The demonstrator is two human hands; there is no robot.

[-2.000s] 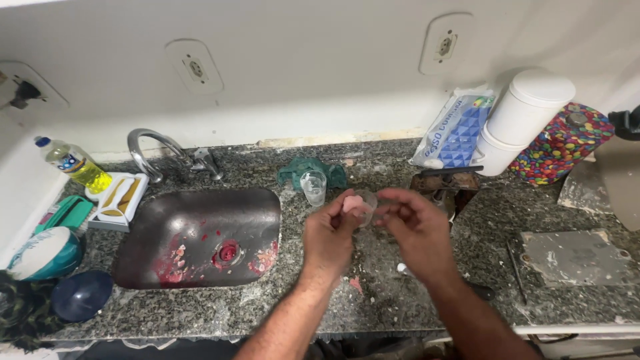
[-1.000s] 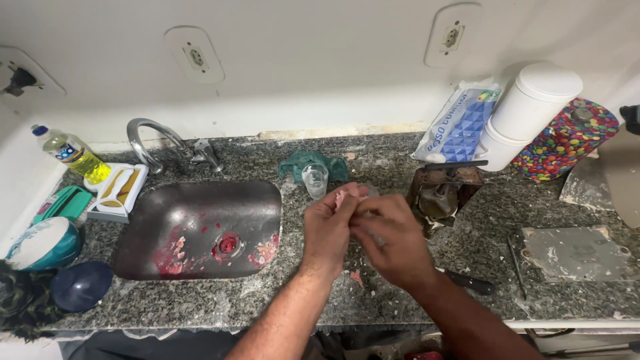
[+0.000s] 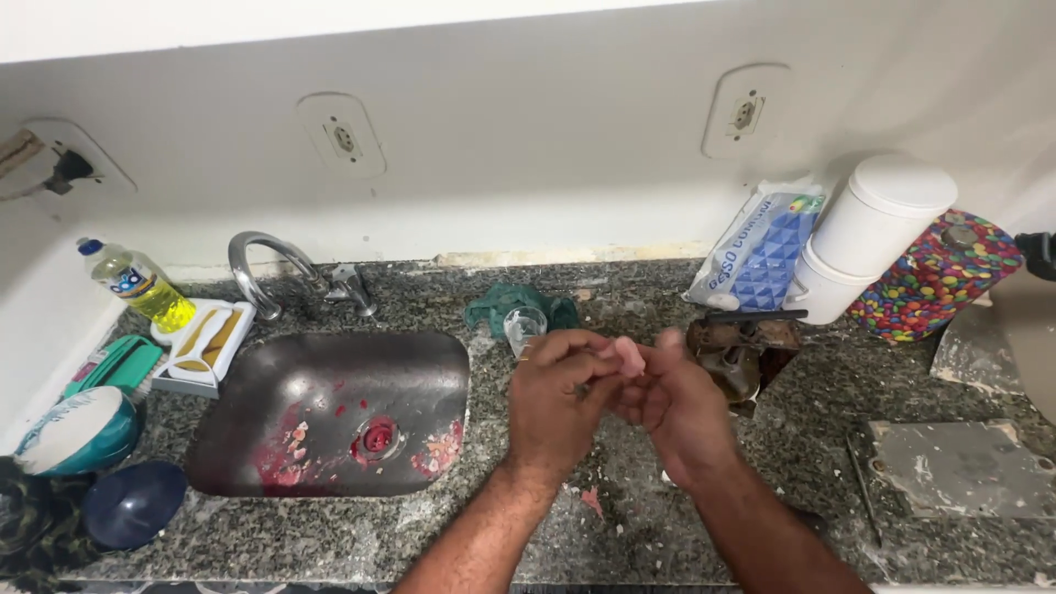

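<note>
A small lump of pink dough-like material point(image 3: 629, 356) is between my hands above the granite counter. My left hand point(image 3: 557, 396) pinches it from the left with thumb and fingers. My right hand point(image 3: 676, 404) is just to its right, palm partly up, its fingertips at the lump; whether they grip it is unclear. Behind my left hand stands a clear plastic cup point(image 3: 525, 323) against a crumpled green cloth point(image 3: 495, 307). Right of my right hand is a brown, stained container point(image 3: 734, 375) with a dark stick-like tool point(image 3: 755, 315) across its top.
At left are a stained sink point(image 3: 330, 412), a faucet point(image 3: 252, 239), a detergent bottle point(image 3: 140, 285), a brush point(image 3: 124, 363) and bowls point(image 3: 136, 503). At right stand a plaster bag point(image 3: 763, 247), white tubs point(image 3: 883, 223), a candy-patterned container point(image 3: 932, 280) and a flat plate point(image 3: 961, 469). Pink scraps point(image 3: 592, 500) lie in front.
Two seconds ago my hands held a clear cup with pink material in it. Now the pink lump shows between my fingers, and my right hand has turned partly palm up.
</note>
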